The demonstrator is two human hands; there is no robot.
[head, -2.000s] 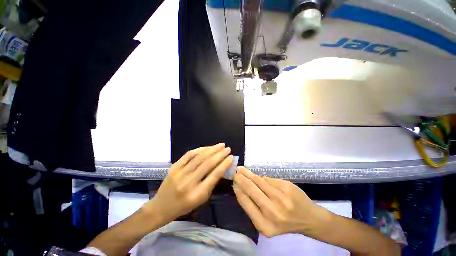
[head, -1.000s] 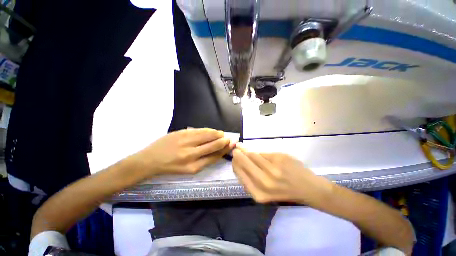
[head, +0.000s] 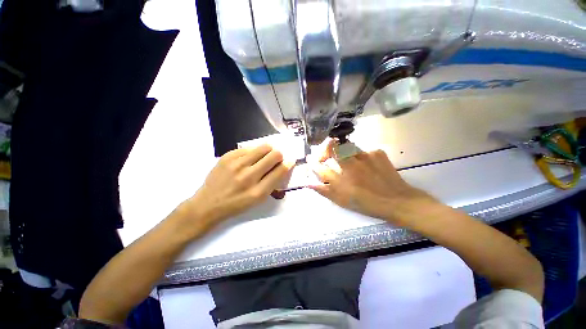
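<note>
A long black cloth piece [head: 236, 106] runs from the back of the table to the needle area. A pale grey-white patch [head: 260, 141] lies at its near end, beside the presser foot and needle [head: 310, 149], which are brightly lit. My left hand [head: 247, 177] lies on the patch and the cloth end, fingers together. My right hand [head: 360, 180] is just right of the needle, its fingertips at the cloth edge. The glare and my fingers hide the exact grip. A small dark bit of cloth shows under my left fingertips.
The white machine head [head: 443, 74] with a blue stripe stands above and to the right. Scissors [head: 558, 160] with green and yellow-orange handles lie at the right. Wide black cloth panels [head: 71, 128] cover the left side. The silvery table edge [head: 276, 254] is nearest me.
Both hands have moved forward from the table's front edge to the needle, bringing the patch and cloth end with them. The view has shifted closer to the machine head.
</note>
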